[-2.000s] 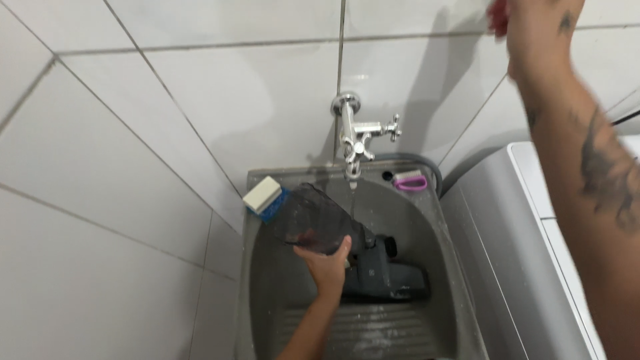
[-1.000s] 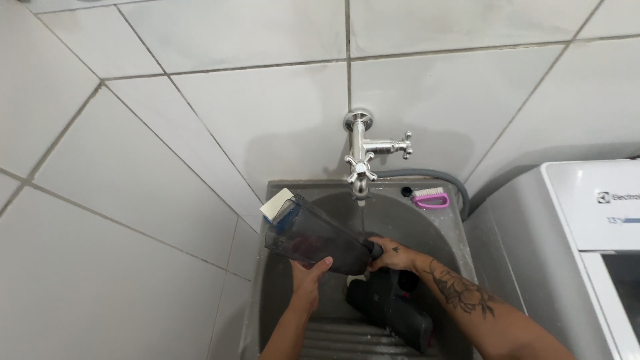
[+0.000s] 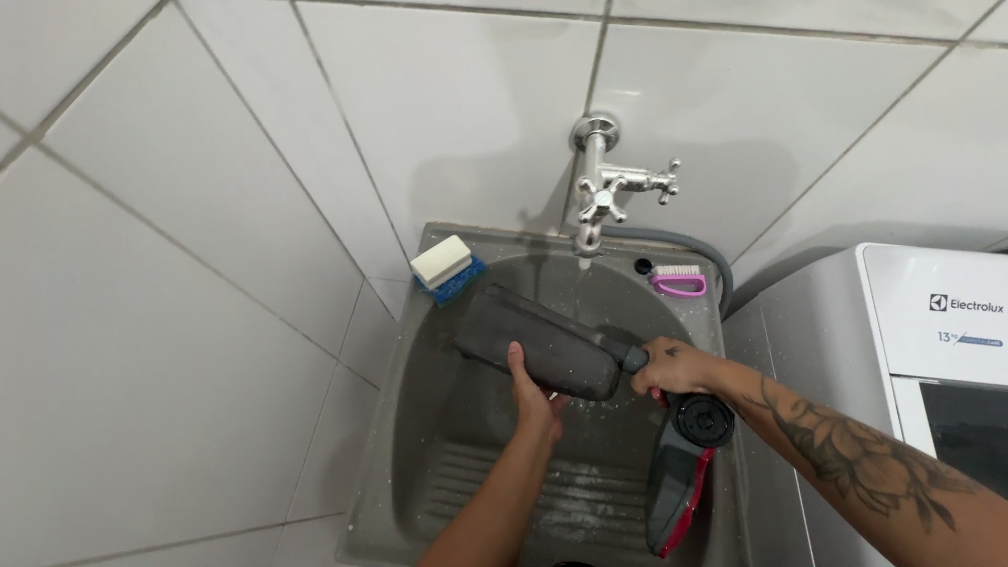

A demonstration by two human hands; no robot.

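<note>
Over the basin of a grey laundry sink [image 3: 370, 504], my left hand [image 3: 537, 398] supports a dark translucent plastic container [image 3: 543, 342] from below, its thumb on the near side. My right hand [image 3: 676, 368] grips the container's narrow grey end at the right. Below that hand, a grey and red plastic part [image 3: 677, 480] with a round black cap [image 3: 705, 420] rests against the basin's right side. Water runs from the chrome tap [image 3: 602, 201] behind the container. Some fingers of both hands are hidden.
On the rim's back left corner, a cream bar of soap [image 3: 441, 261] lies on a blue sponge [image 3: 453, 282]. A pink-handled brush [image 3: 679, 282] sits at the back right near a grey hose [image 3: 693, 246]. A white washing machine [image 3: 945, 331] stands to the right.
My right hand, raised by the wall two seconds ago, has come down to the container's narrow end. The grey and red part now stands along the basin's right side, where it earlier lay beneath the container.
</note>
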